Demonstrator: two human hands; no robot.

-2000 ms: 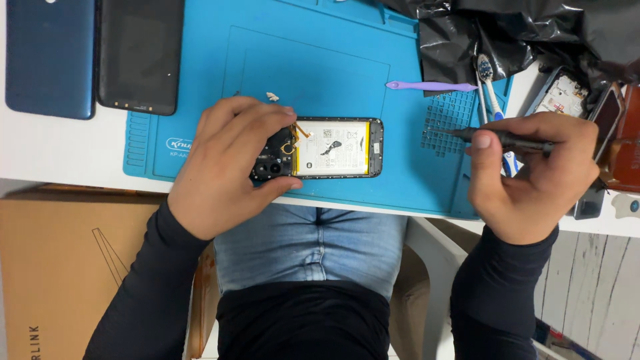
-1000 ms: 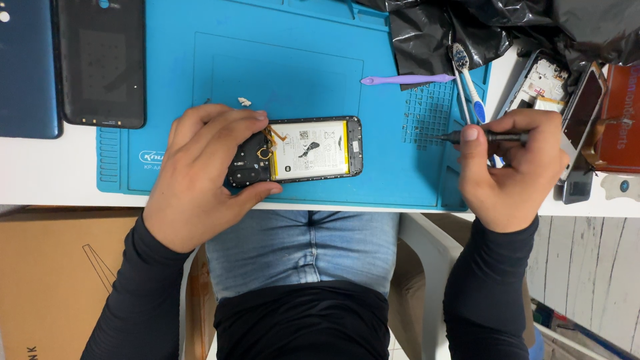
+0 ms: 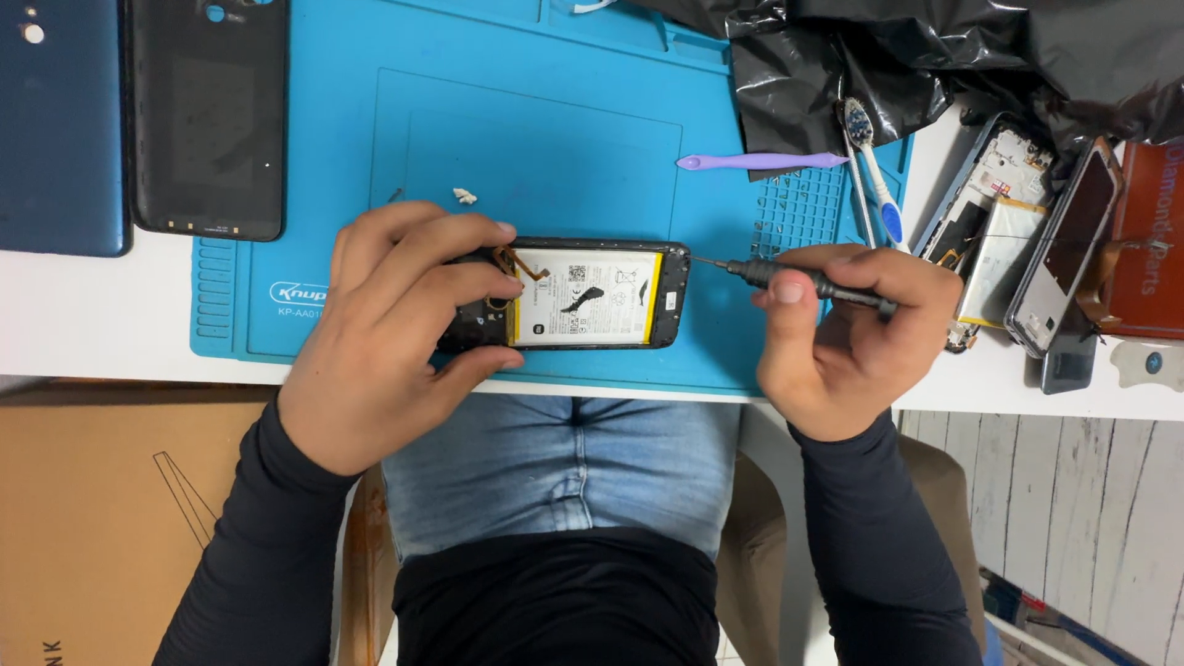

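An opened smartphone (image 3: 672, 296) lies on a blue silicone repair mat (image 3: 546, 166), its white battery (image 3: 592, 298) with yellow edges facing up. My left hand (image 3: 388, 324) grips the phone's left end between fingers and thumb and hides part of it. Near the fingertips a brown flex cable (image 3: 527, 268) shows at the battery's left edge. In my right hand (image 3: 851, 333) is a dark precision screwdriver (image 3: 786, 277). Its thin tip points left, close to the phone's right end; contact cannot be told. A small white scrap (image 3: 464, 196) lies above the phone.
Two phone back covers, one blue (image 3: 65, 129) and one black (image 3: 208, 120), lie at the upper left. A purple pry tool (image 3: 758, 162), tweezers (image 3: 860, 190), a toothbrush (image 3: 874, 176) and black plastic (image 3: 888, 55) are at the upper right. Beside them lie disassembled phones (image 3: 1064, 250).
My right hand has brought the screwdriver left from over the mat's grid to the phone's right end. My left hand still holds the phone. The view has shifted somewhat.
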